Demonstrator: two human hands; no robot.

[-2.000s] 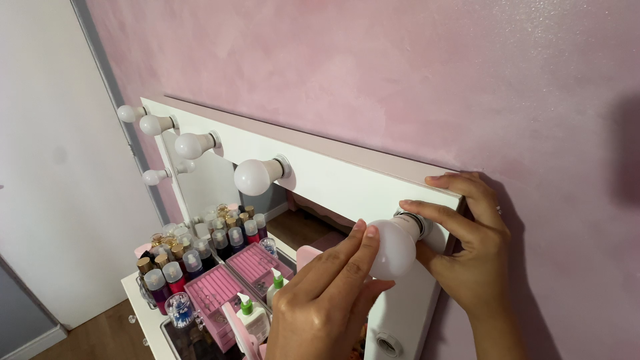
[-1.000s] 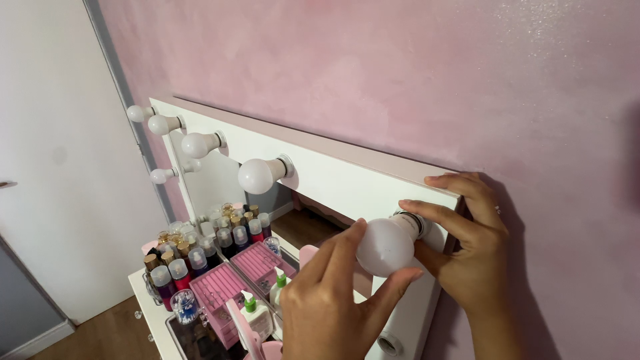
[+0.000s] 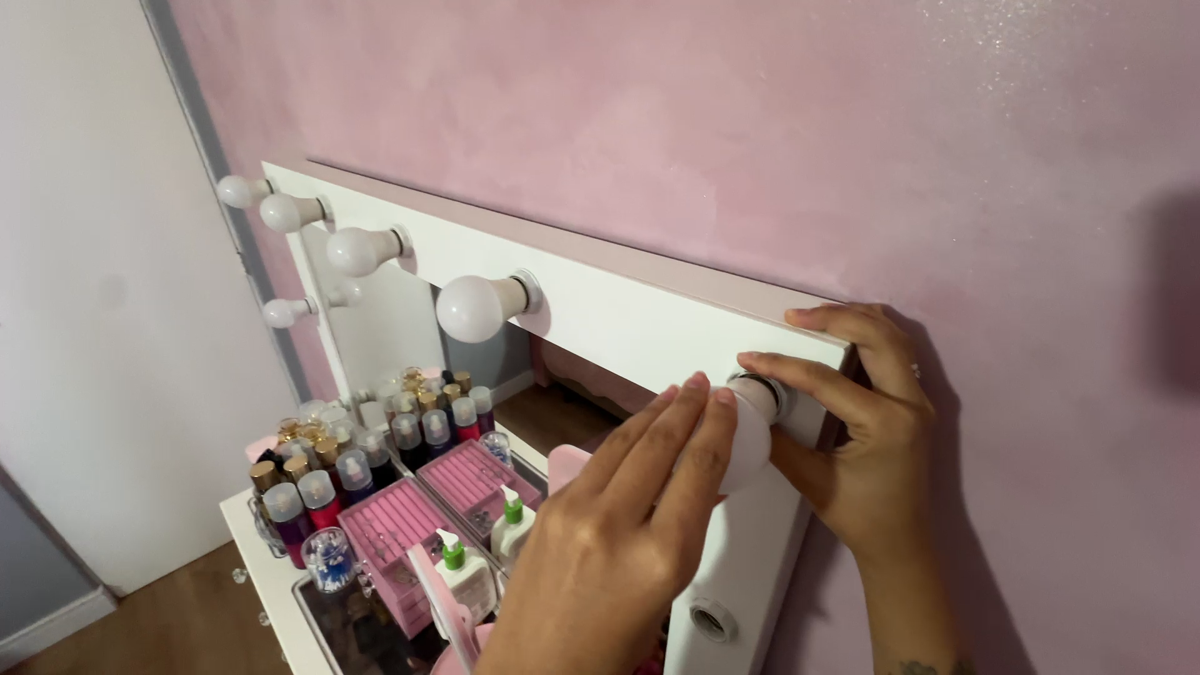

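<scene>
A white light bulb sits at the socket near the upper right corner of a white mirror frame. My left hand has its fingers around the bulb's globe, partly hiding it. With fingers on the frame's top edge and beside the socket ring, my right hand grips the corner; its thumb is near the bulb's base. The neighbouring bulb stands in its own socket to the left, with more bulbs farther along. Below my right hand, an empty bulb socket shows in the frame's side.
Below the mirror, a white dressing table holds several capped bottles, a pink compartment box, a pump bottle and a pink handled item. A pink wall is behind the frame; a white door stands at left.
My left hand's fingers have shifted over the bulb; one second ago finger and thumb were spread around its globe. My right hand has stayed at the frame's corner.
</scene>
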